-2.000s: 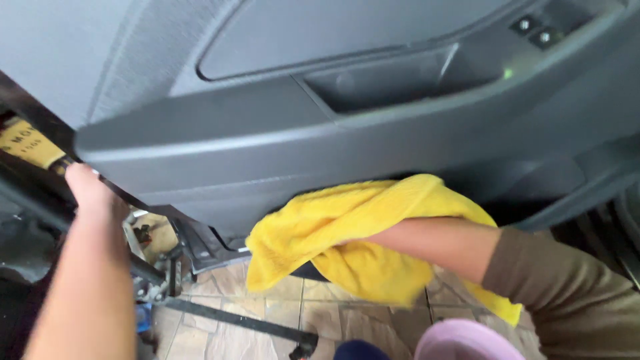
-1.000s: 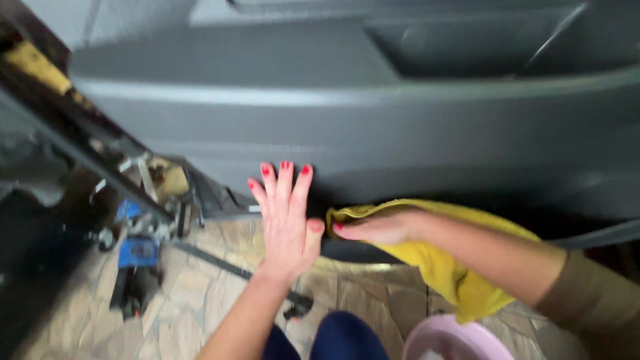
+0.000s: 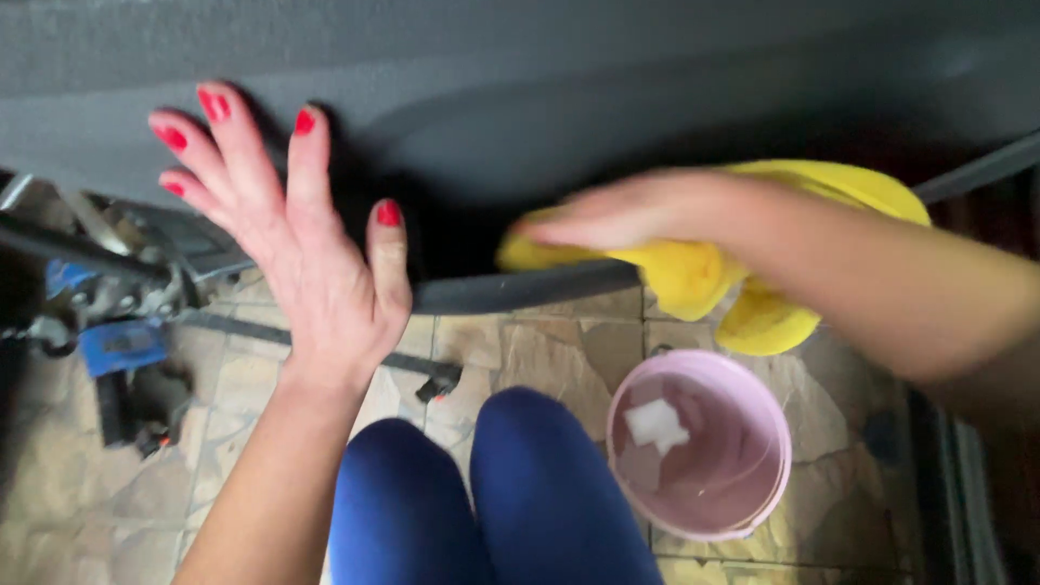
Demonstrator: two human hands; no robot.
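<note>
The dark grey inner panel of a car door (image 3: 487, 106) spans the top of the view. My left hand (image 3: 313, 252), with red nails and fingers spread, rests flat against the lower panel and its bottom edge, holding nothing. To the right, my right hand (image 3: 617, 213) is pressed on a yellow cloth (image 3: 691, 272) at the mouth of the dark door pocket (image 3: 455, 227). It is blurred, and its fingertips are hard to make out. Part of the cloth hangs below the pocket's rim (image 3: 520, 290), and more lies behind my right forearm.
A pink bucket (image 3: 776, 487) with a white piece inside stands on the stone-patterned tile floor (image 3: 552, 349), right of my knees (image 3: 528, 463). At left are a metal frame with blue parts (image 3: 122, 345) and a dark bar (image 3: 260, 329). A sill runs along the right edge.
My left hand has come from the door's far left edge onto the lower panel, with its fingers now spread wider. My right hand remains with the yellow cloth at the door pocket. The view has moved closer.
</note>
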